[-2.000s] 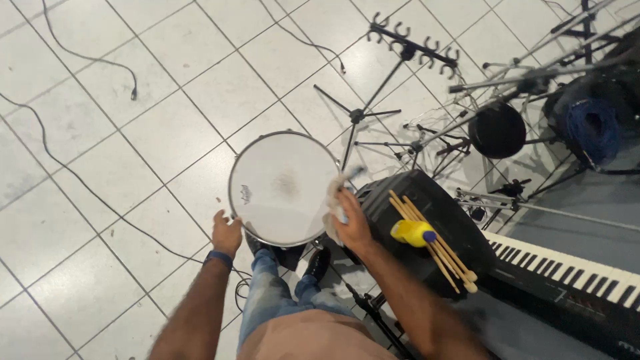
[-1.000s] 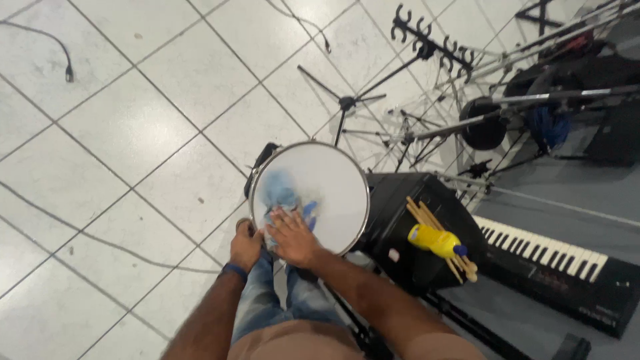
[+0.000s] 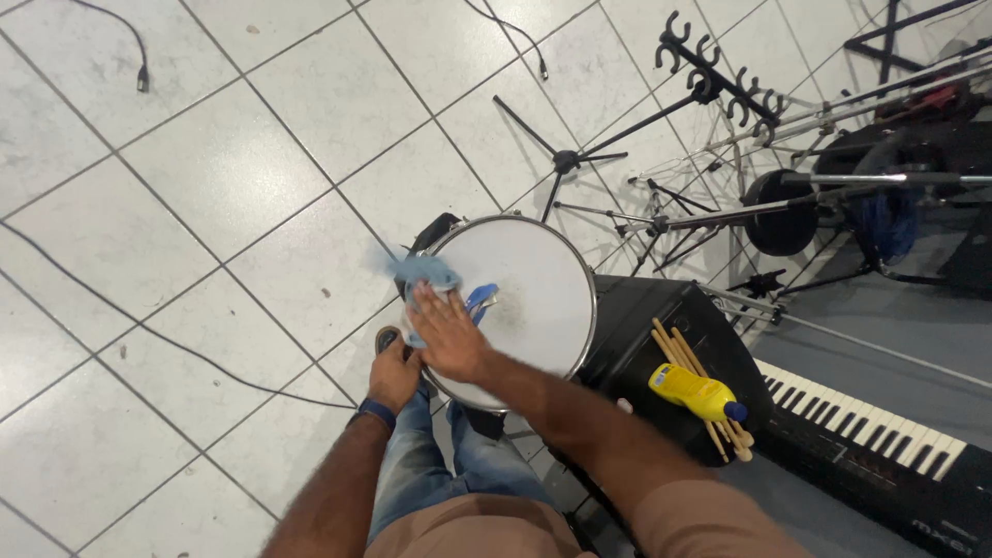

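Observation:
A snare drum [image 3: 542, 310] with a white head and metal rim is in front of my legs, a grey smudge near the middle of its head. My right hand [image 3: 449, 329] presses a light-blue cloth [image 3: 426, 275] against the drum's left part; the cloth is blurred and partly hangs past the rim. A bright blue piece [image 3: 482, 296] shows beside my fingers, perhaps part of the cloth. My left hand [image 3: 395, 376] is at the lower left rim with the thumb toward the drum, and its grip on the rim is partly hidden.
Right of the drum, a black speaker-like case [image 3: 620, 310] carries wooden drumsticks and mallets [image 3: 686, 349] and a yellow bottle [image 3: 690, 390] with a blue cap. Beyond lies a keyboard [image 3: 868, 415]. Metal stands [image 3: 566, 161] fill the upper right. Cables [image 3: 194, 356] cross the tiled floor.
Two seconds ago my right hand was at the drum's right rim with a whitish cloth; one second ago it was on the head. Since then the cloth has shifted toward the left rim.

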